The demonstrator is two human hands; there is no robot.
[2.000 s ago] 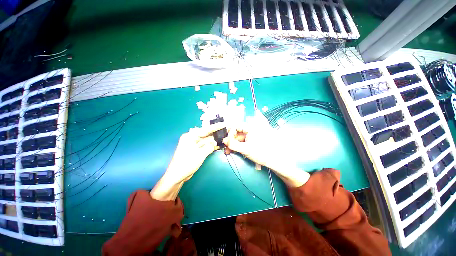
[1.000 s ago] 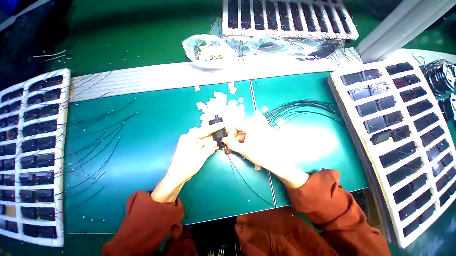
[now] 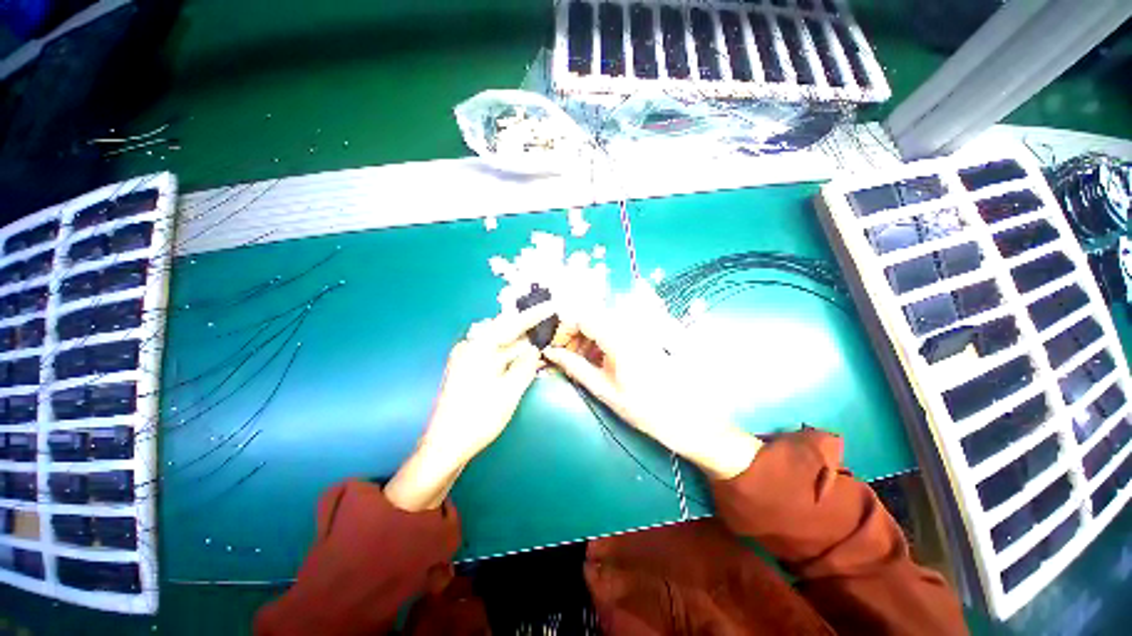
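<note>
A small black housing [image 3: 543,331] is held upright between my hands at the middle of the green mat. My left hand [image 3: 479,385] grips it from the left with the fingertips. My right hand [image 3: 627,373] touches its lower right side with thumb and fingers; glare hides whether it grips the housing or a thin part on it. A thin black wire [image 3: 605,429] hangs from the hands toward the mat's front edge. Washed-out pale squares [image 3: 543,261] lie in a loose pile just beyond the housing.
White trays of black units stand at left [image 3: 152,373], right [image 3: 912,360] and rear [image 3: 732,90]. A clear bag of small parts [image 3: 519,128] lies on the pale strip [image 3: 298,203]. Thin wires [image 3: 745,263] lie right of the pile. A post [image 3: 993,81] rises at back right.
The housing is turned slightly in my fingers and less of it shows. My right hand's fingers have shifted around its lower end, and the hanging wire has moved a little.
</note>
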